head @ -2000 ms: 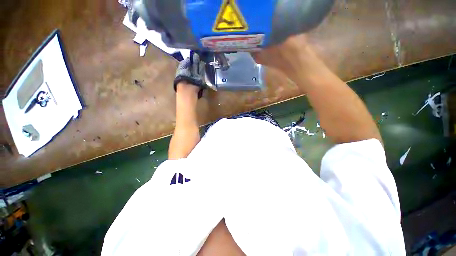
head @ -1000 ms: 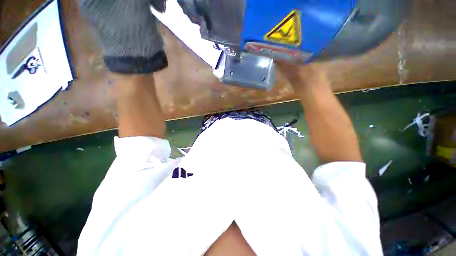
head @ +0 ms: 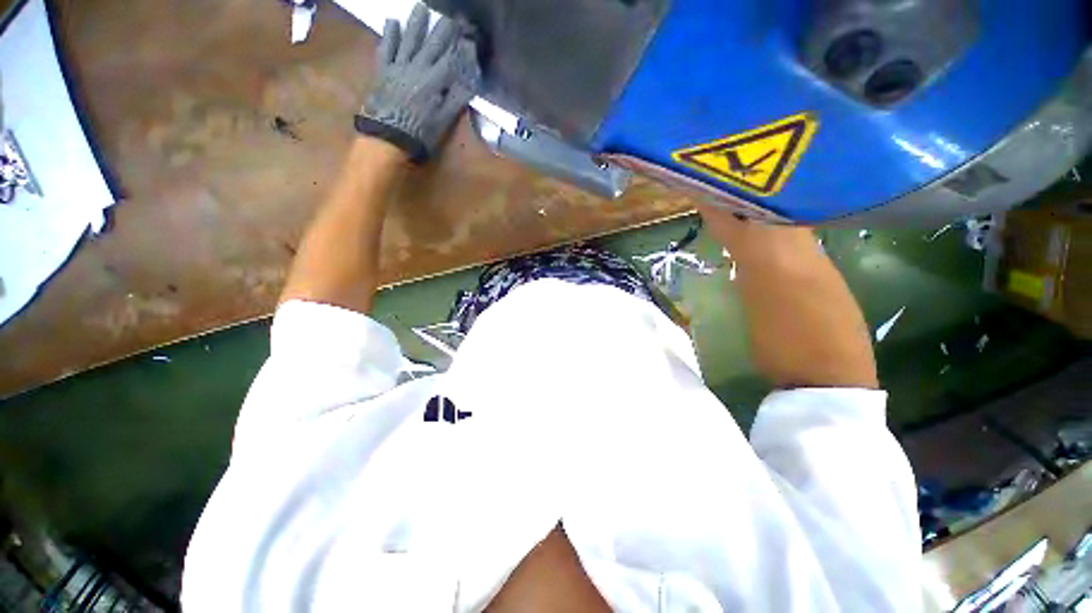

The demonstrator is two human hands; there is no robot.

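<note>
The straight-knife cutting machine (head: 742, 84), blue and grey with a yellow warning triangle, fills the upper right. Its silver base plate (head: 557, 158) shows below the motor near the table's front edge. My left hand (head: 422, 82), in a grey knit glove with a black cuff, lies beside the plate's left side with fingers extended and slightly apart; I see nothing in it. A strip of white-topped lay (head: 369, 12) shows behind its fingertips. My right forearm reaches up under the motor housing, which hides my right hand.
A white-topped piece (head: 42, 156) lies on the brown table (head: 216, 180) at the left, with shears handles (head: 12, 168) cut off by the frame edge. White trimmings (head: 673, 261) lie on the green floor. A cardboard box (head: 1044, 266) stands at the right.
The machine has come closer to the camera, tilted, and shifted right. My gloved left hand left the plate area, showed large at the upper left, and is now back beside the plate.
</note>
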